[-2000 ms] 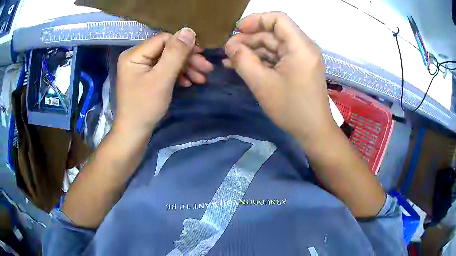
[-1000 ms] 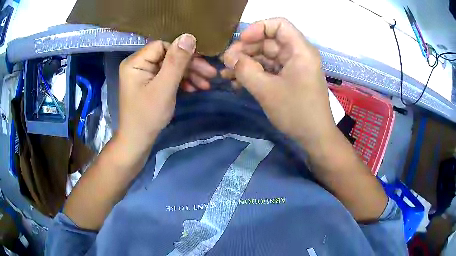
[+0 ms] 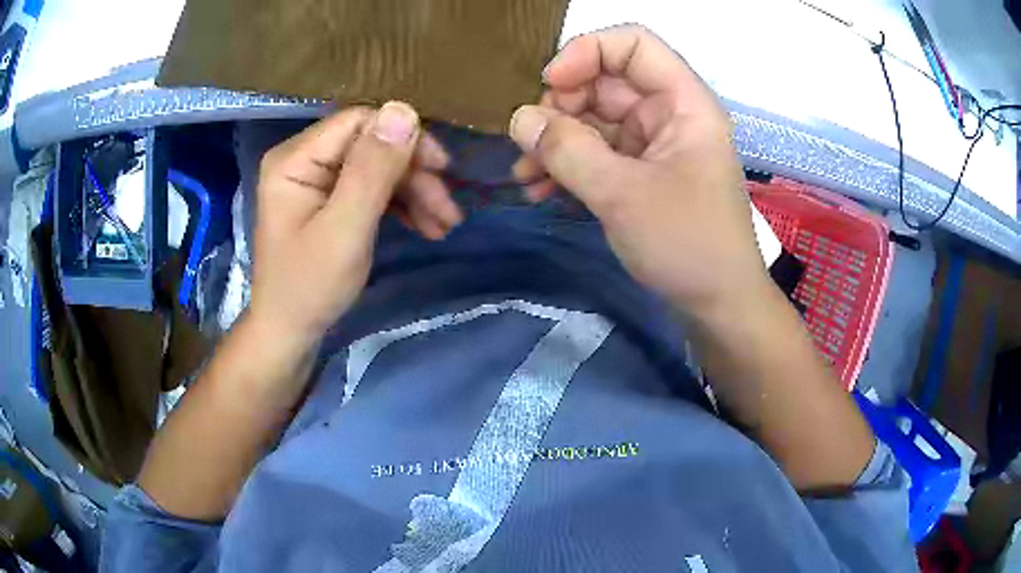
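Note:
A flat brown cloth piece [image 3: 370,50] hangs over the front edge of the white table at the top of the view, and its far part is cut off by the picture's edge. My left hand [image 3: 336,202] pinches its near edge between thumb and fingers. My right hand [image 3: 644,157] pinches its near right corner between thumb and index finger. Both hands are bare.
The white table [image 3: 784,67] has a ruler strip along its front edge. Thin tools [image 3: 935,62] and black cords lie at its right. Below right are a red basket [image 3: 840,285] and a blue one [image 3: 912,459]. At left are a grey drawer [image 3: 106,289] and hanging brown cloth [image 3: 101,369].
More of the brown cloth shows than before. My right thumb has closed onto its right corner, where the hand was beside the cloth. My left hand has slid slightly left and down.

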